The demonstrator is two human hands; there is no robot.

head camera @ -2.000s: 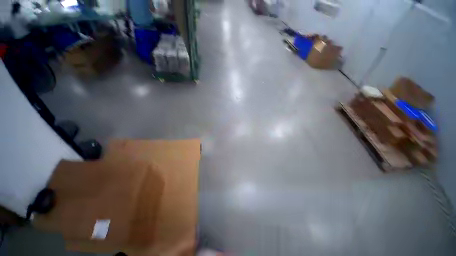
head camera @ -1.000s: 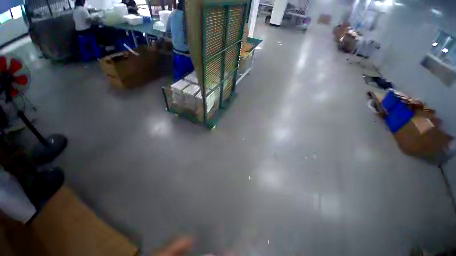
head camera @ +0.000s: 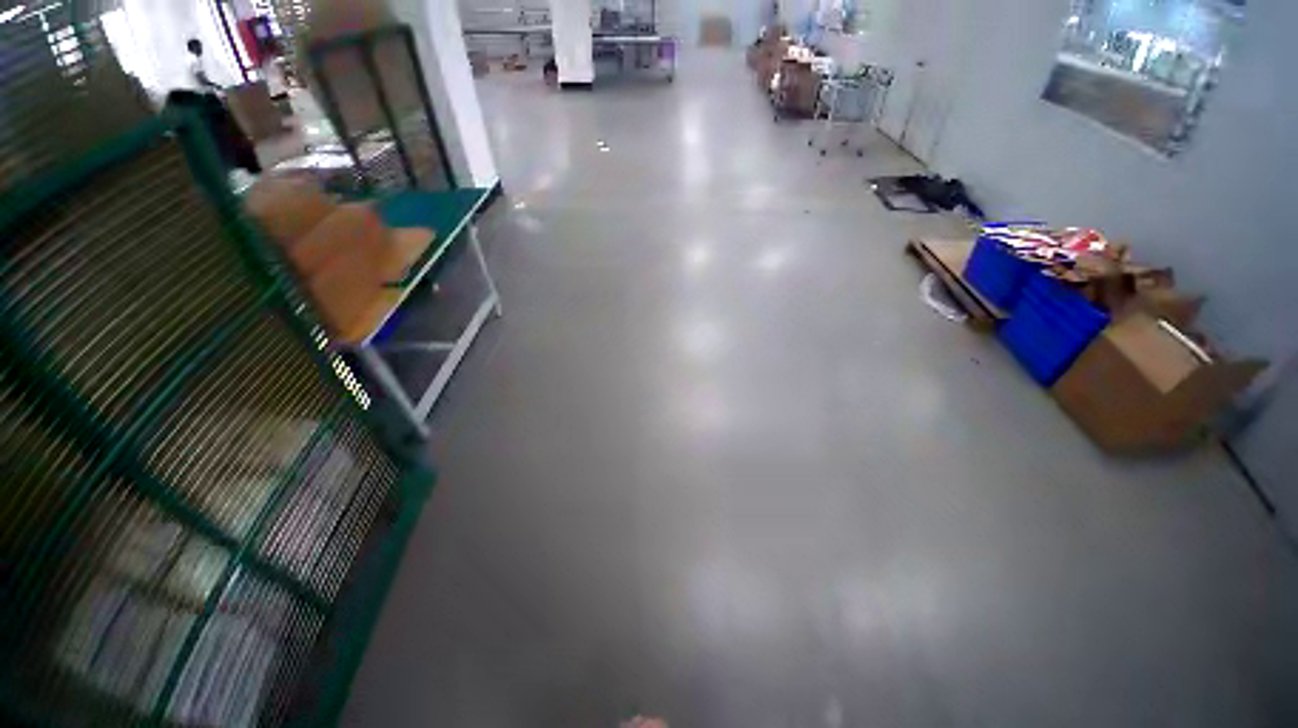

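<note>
A green-framed mesh rack point(head camera: 171, 427) stands close on my left, with stacked white and pale things point(head camera: 185, 626) behind its mesh. A small skin-coloured patch point(head camera: 645, 723) shows at the bottom edge of the view. It looks like part of a hand, but I cannot tell which one or whether it holds anything. No other part of my hands shows.
Grey floor runs ahead. A green-topped table point(head camera: 444, 235) with brown cartons point(head camera: 335, 263) stands beyond the rack. Blue bins point(head camera: 1051, 330) and an open carton point(head camera: 1146, 381) lie along the right wall. A cart point(head camera: 851, 107) stands farther off. A distant person point(head camera: 197, 64) is at upper left.
The view has moved forward along the aisle. The fan and large carton at left have gone out of view. The rack and the blue bins are nearer, and the blurred hand has almost left the bottom edge.
</note>
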